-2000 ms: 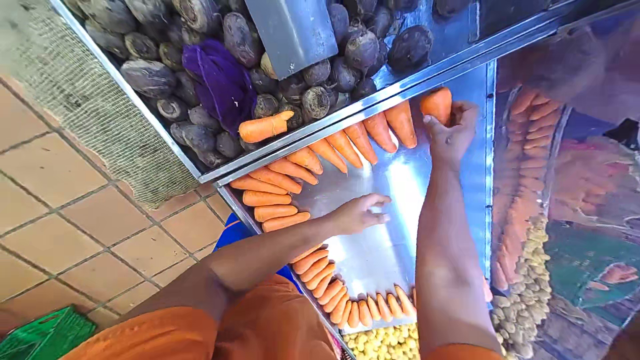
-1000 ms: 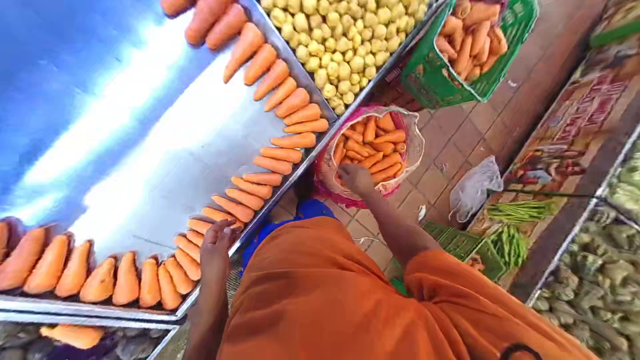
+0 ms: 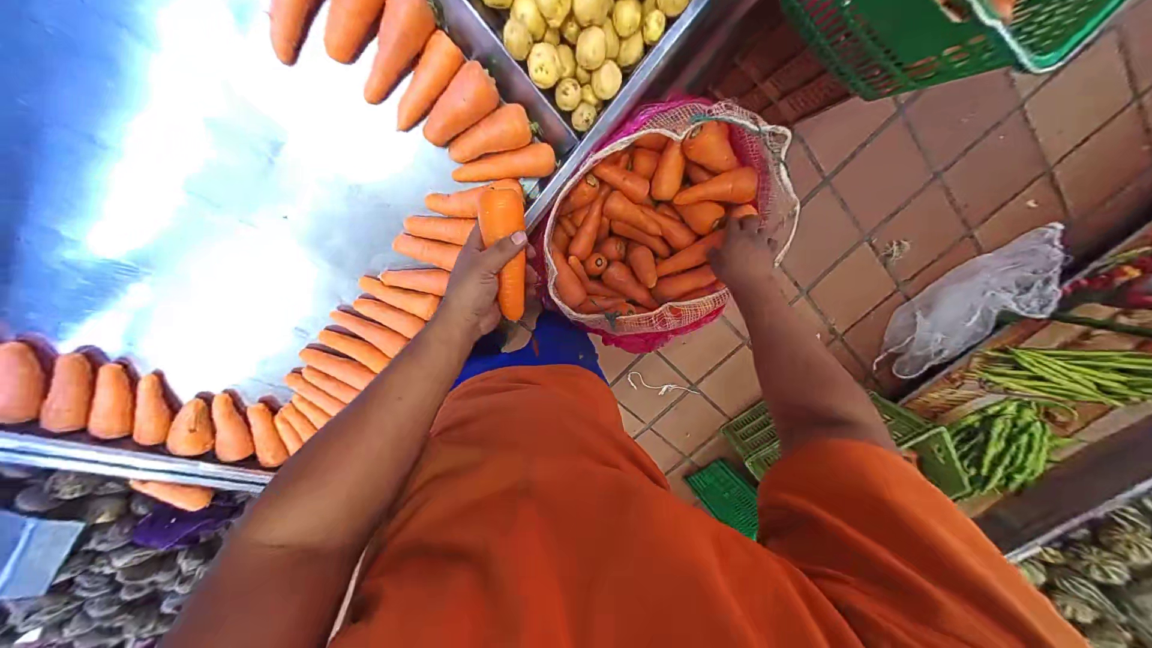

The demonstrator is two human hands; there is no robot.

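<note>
My left hand (image 3: 481,279) holds a large carrot (image 3: 502,236) upright over the edge of the metal display tray (image 3: 243,207). Along the tray's rim runs a row of carrots (image 3: 364,333), laid side by side. To the right, a pink and white mesh sack (image 3: 670,322) stands on the floor, rolled down around a pile of loose carrots (image 3: 643,229). My right hand (image 3: 745,252) reaches into its right side, with the fingers at a carrot there; whether they grip it is hidden.
Small yellow potatoes (image 3: 585,49) fill the adjoining tray. A green plastic crate (image 3: 900,45) is at the upper right, above the tiled floor (image 3: 963,153). A clear plastic bag (image 3: 981,288) lies near green beans (image 3: 1062,373). Dark beets (image 3: 99,558) and a purple cloth (image 3: 180,526) are lower left.
My left hand, at the row of carrots one second ago, now holds a carrot near the tray's edge. My right hand has moved to the sack's right side. The view has shifted.
</note>
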